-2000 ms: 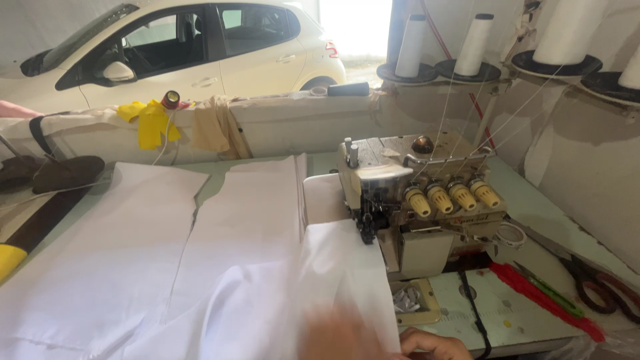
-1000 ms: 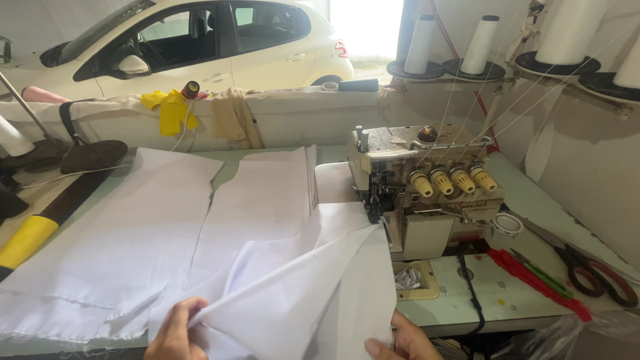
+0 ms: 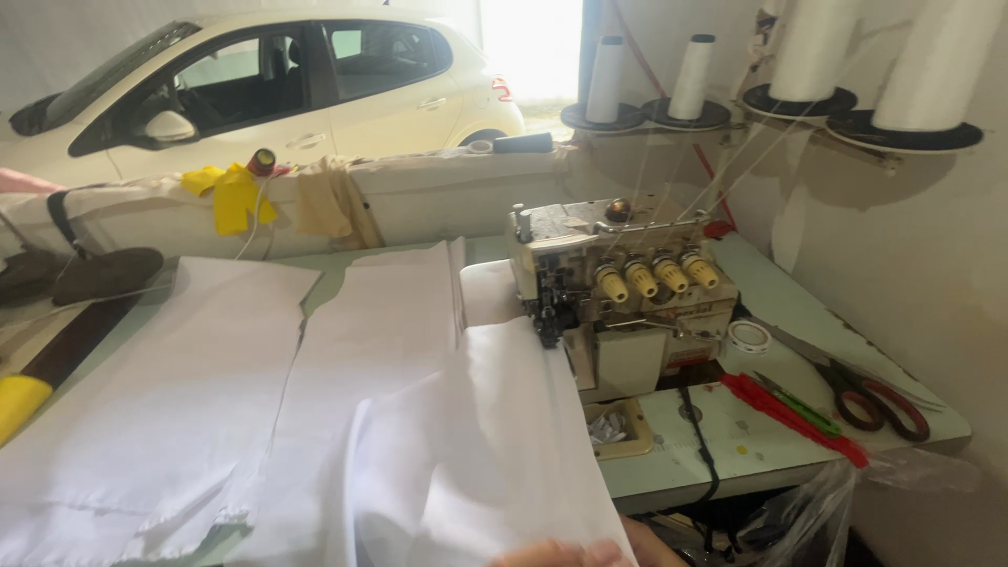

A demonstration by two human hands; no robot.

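White fabric [image 3: 504, 441] runs from the front edge of the view up to the presser foot area of an overlock sewing machine [image 3: 622, 291]. At the bottom edge, the fingers of my left hand [image 3: 555, 554] lie on this fabric, slightly blurred. Just right of them, my right hand [image 3: 652, 545] is at the fabric's right edge, partly hidden by it. Most of both hands is cut off by the frame, so their grip is unclear. Cut white fabric pieces [image 3: 197, 362] lie flat to the left, beside a stack of white fabric [image 3: 394, 307].
Scissors [image 3: 858, 386], a green-handled tool [image 3: 803, 405], red material [image 3: 795, 421] and a tape roll [image 3: 749, 336] lie right of the machine. Thread cones [image 3: 691, 79] stand above. A small tray [image 3: 630, 429] holds white scraps. A black-and-yellow object [image 3: 71, 354] lies left; behind is a car [image 3: 378, 118].
One second ago my left hand held up a fold of the fabric farther left; that fold is now down and the left hand has moved right, near my right hand.
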